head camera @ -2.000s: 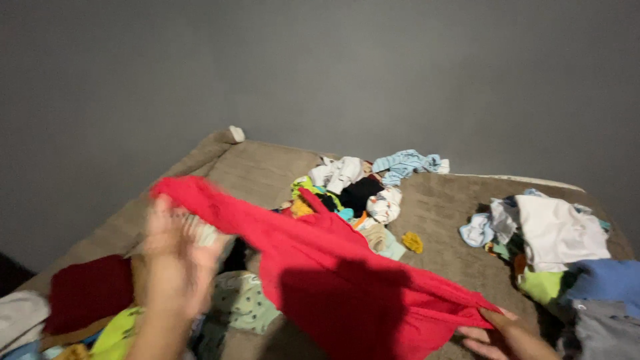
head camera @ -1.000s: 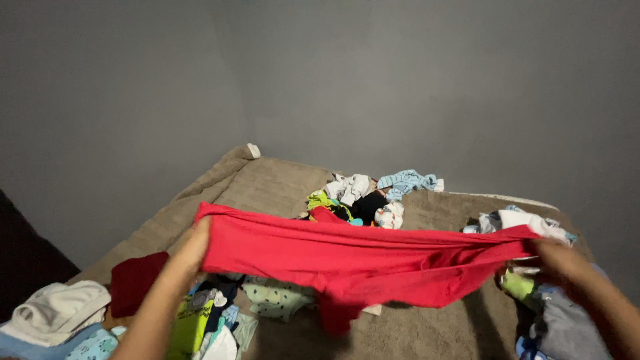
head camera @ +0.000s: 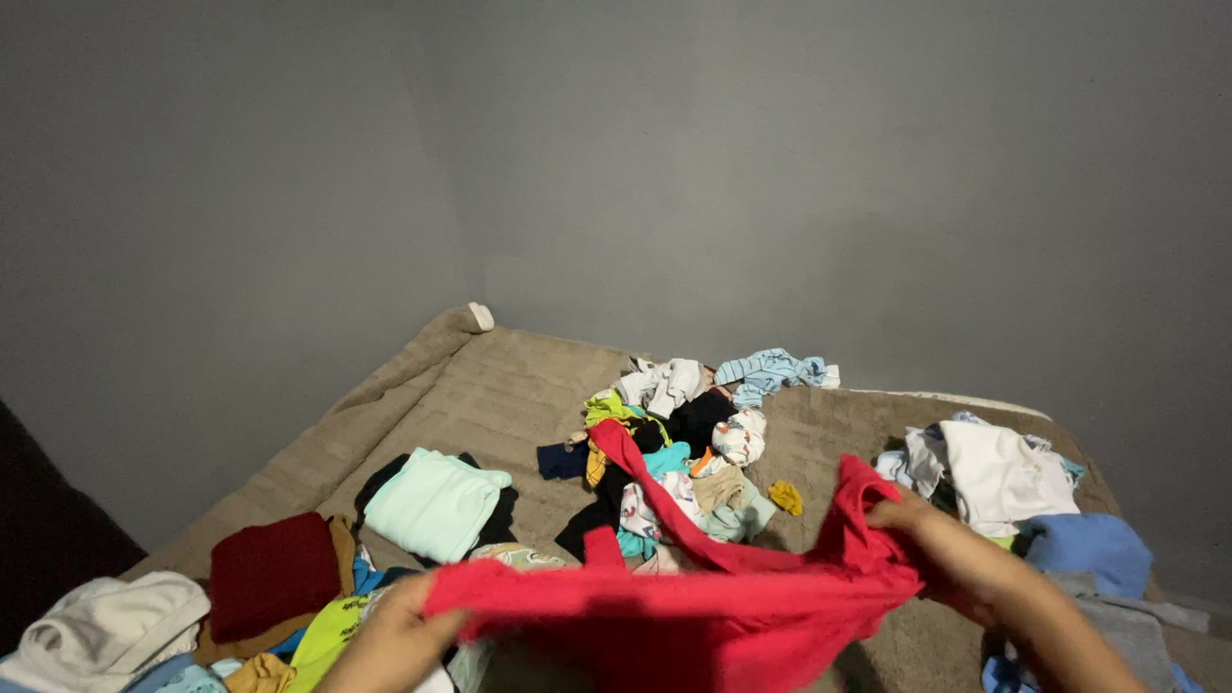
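A red cloth garment (head camera: 674, 616) is stretched between my two hands at the bottom of the head view. My left hand (head camera: 404, 626) grips its left end, and my right hand (head camera: 905, 525) holds the bunched right end. One long red strip of it reaches up over a loose heap of small clothes (head camera: 674, 481) in the middle of the bed. How far the garment hangs down is cut off by the frame's lower edge.
The bed's brown blanket (head camera: 520, 385) bears piles around me: mint folded cloth (head camera: 438, 505), dark red folded cloth (head camera: 274, 577) and a whitish garment (head camera: 115, 626) at left; white (head camera: 1011, 472) and blue garments (head camera: 1088, 553) at right. A small yellow cloth (head camera: 786, 497) lies near the heap. Grey walls rise behind.
The red garment was pulled out wide between both hands a second ago; now its right end is bunched up and a long strip lies toward the heap. Both hands keep hold of it.
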